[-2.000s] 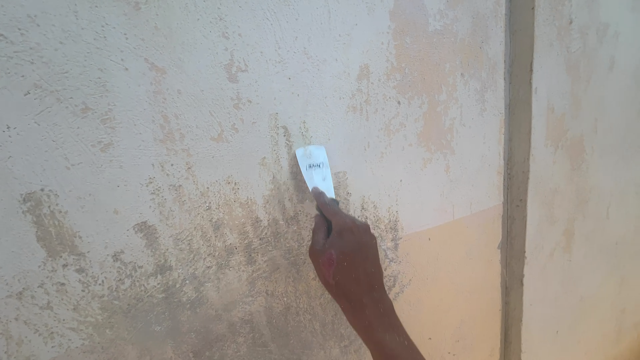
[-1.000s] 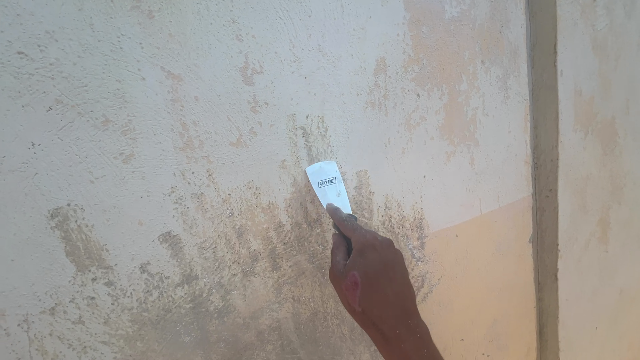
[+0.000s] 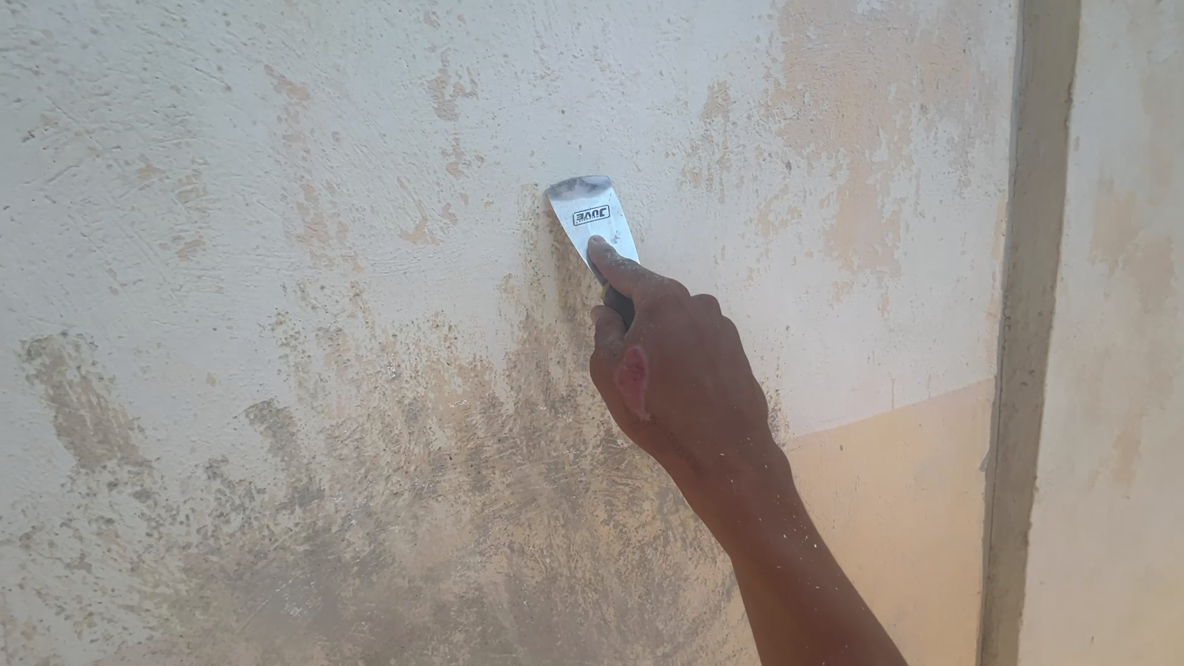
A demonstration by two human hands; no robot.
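Note:
My right hand (image 3: 680, 365) grips the dark handle of a putty knife (image 3: 597, 217), with the index finger laid along its metal blade. The blade points up and slightly left, its wide edge against or very close to a painted wall (image 3: 370, 166); contact cannot be told for certain. Below and left of the blade the pale paint is worn away, baring a rough grey-brown patch (image 3: 499, 518). Small pale flecks cling to my hand and forearm. My left hand is out of view.
A vertical grey-brown strip (image 3: 1027, 370) runs down the wall at the right, with more pale wall beyond it. A peach-painted area (image 3: 888, 518) lies at the lower right. Peach patches (image 3: 860, 185) show through the pale paint at the upper right.
Compared with one second ago, my right hand and the putty knife sit higher on the wall. The blade now covers the top of the narrow scraped streak.

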